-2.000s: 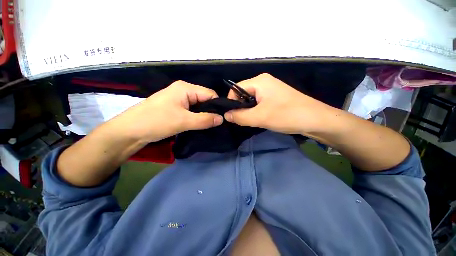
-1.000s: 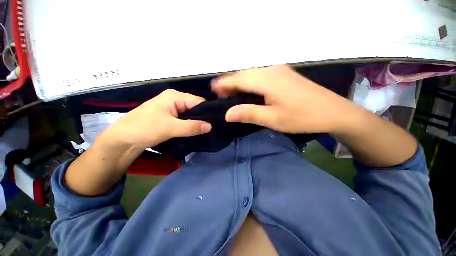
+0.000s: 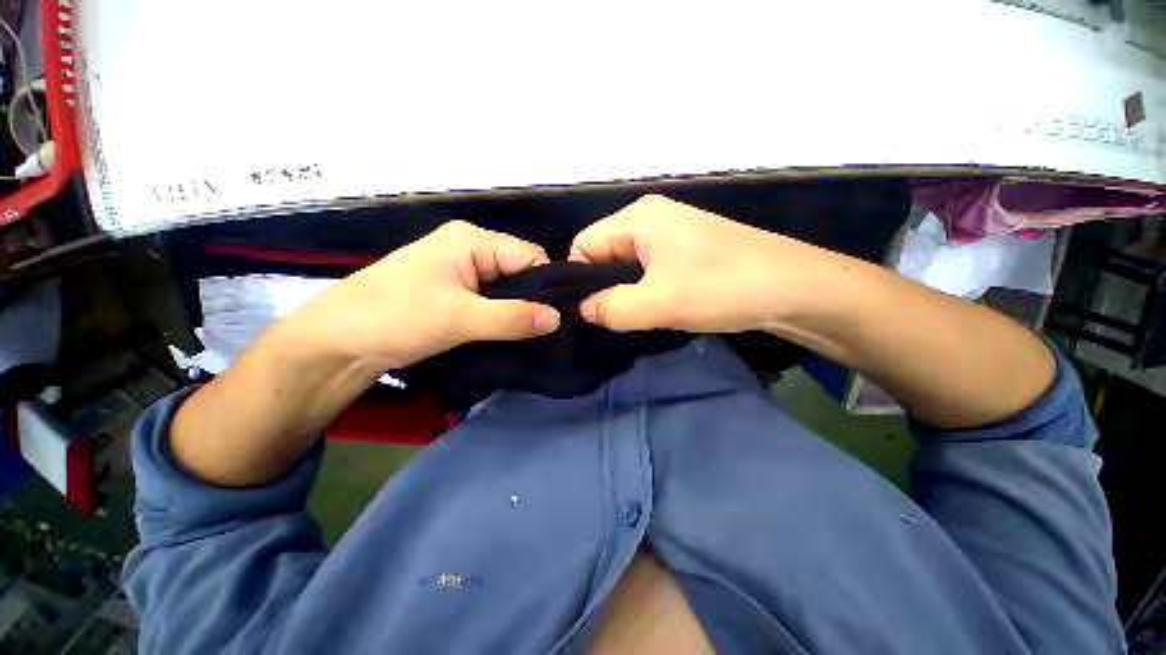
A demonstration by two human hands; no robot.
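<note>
A black garment [image 3: 563, 358] lies bunched in my lap below the table's front edge. My left hand [image 3: 480, 288] pinches its folded edge between thumb and fingers. My right hand [image 3: 646, 269] pinches the same edge just to the right, and the two thumbs are a small gap apart. A short dark ridge of fabric shows between the hands. No tool is visible in my right hand. The fingertips behind the fold are partly hidden.
The white table [image 3: 575, 90] spans the top. A crumpled white sheet [image 3: 256, 314] and red strips lie at left, with a red frame [image 3: 62, 115] at the table's left end. Pink fabric [image 3: 1010, 205] hangs at right above white scraps [image 3: 991, 262].
The slim dark tool seen in my right hand two seconds ago no longer shows. My right hand moved off the fabric edge, blurred, and is back pinching it. The view has shifted slightly.
</note>
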